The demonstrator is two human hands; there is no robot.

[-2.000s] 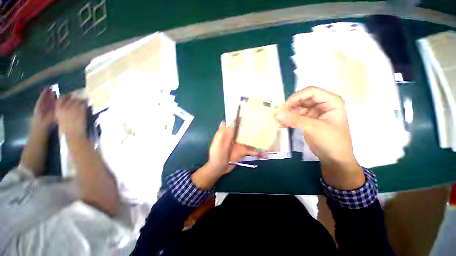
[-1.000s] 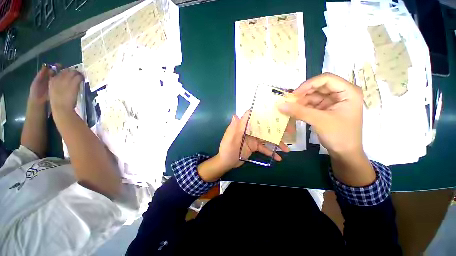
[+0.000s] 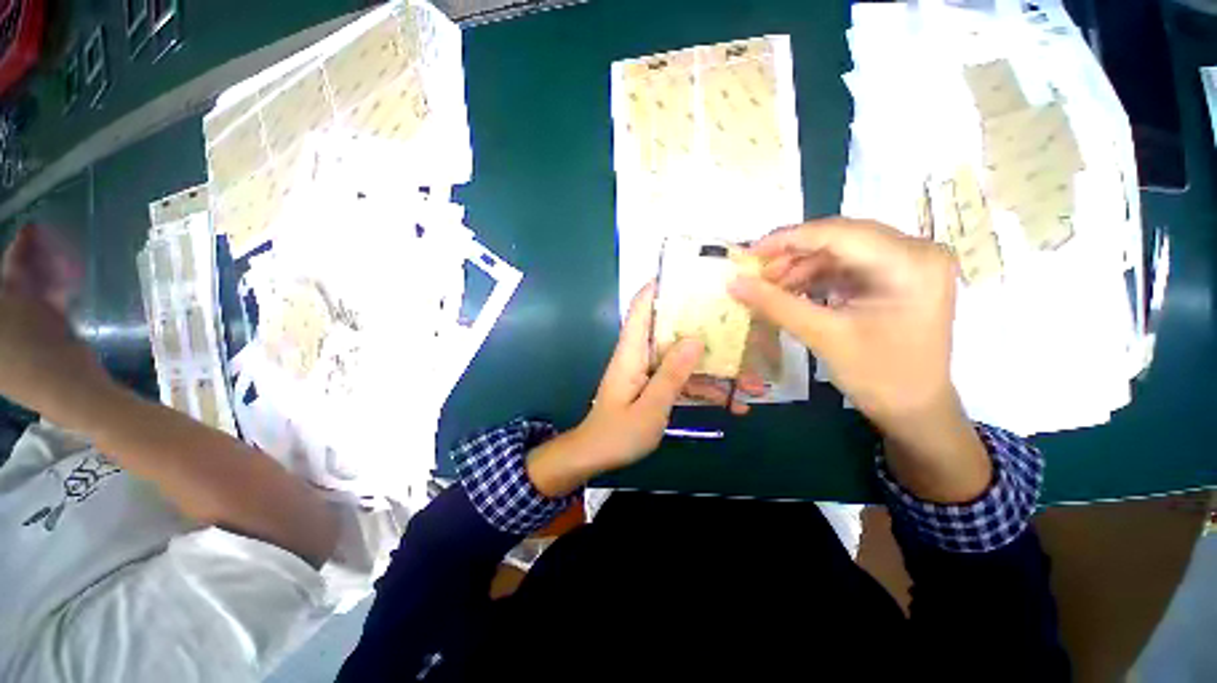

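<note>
My left hand (image 3: 638, 400) holds a thin phone frame (image 3: 733, 390) from below and the left, its thumb on the tan adhesive piece (image 3: 703, 320) that lies over the frame. The piece has a small dark slot at its top. My right hand (image 3: 854, 300) pinches the upper right corner of the piece with thumb and fingertips. Most of the frame's outline is hidden by the piece and my fingers. Behind the hands lies a white-edged die-cut sheet (image 3: 707, 107) with tan rectangles at its top. A thin pale sliver (image 3: 695, 432) lies on the bench just below my left hand.
A large white stack (image 3: 1078, 320) with tan scraps is at right, a black slab (image 3: 1138, 80) beyond it. At left lie tan-printed sheets (image 3: 327, 100) and a white liner pile (image 3: 367, 334). A coworker's arm (image 3: 174, 454) reaches in from the left. Frames lie on the belt, upper left.
The adhesive piece now lies flatter over the frame, and my left thumb has come onto it. The coworker's hands have moved left, uncovering a narrow sheet.
</note>
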